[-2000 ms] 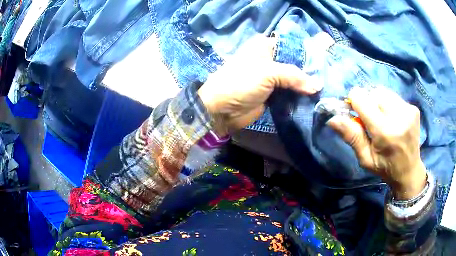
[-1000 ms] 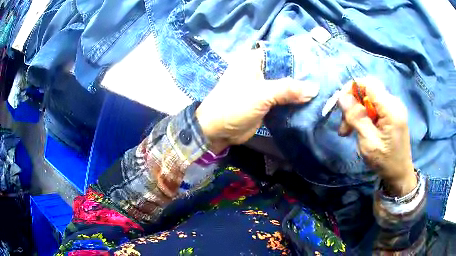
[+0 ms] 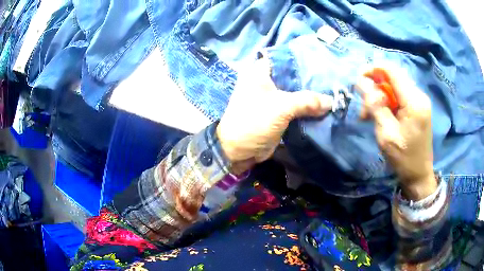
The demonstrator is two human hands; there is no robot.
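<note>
A large blue denim garment [image 3: 350,153] lies spread in front of me with pale topstitching. My left hand [image 3: 265,114] grips a part of it, with the thumb pressed on the denim beside a short denim band [image 3: 285,68]. My right hand [image 3: 400,122] holds thread snips with an orange-red handle [image 3: 383,87]. Their silver blades [image 3: 341,101] look blurred and lie close to my left thumb tip. Whether the blades touch the cloth cannot be told. No loose thread can be made out.
A mottled lighter denim edge [image 3: 199,79] lies left of the worked piece, with a small dark patch on it. More denim garments [image 3: 114,45] are heaped at the left on the white table [image 3: 154,98]. Blue crates [image 3: 63,241] stand at lower left.
The snips have moved from within the right hand's grip near the cloth to clearer view, their blades now by my left thumb. My left hand still grips the denim, and the view has shifted slightly.
</note>
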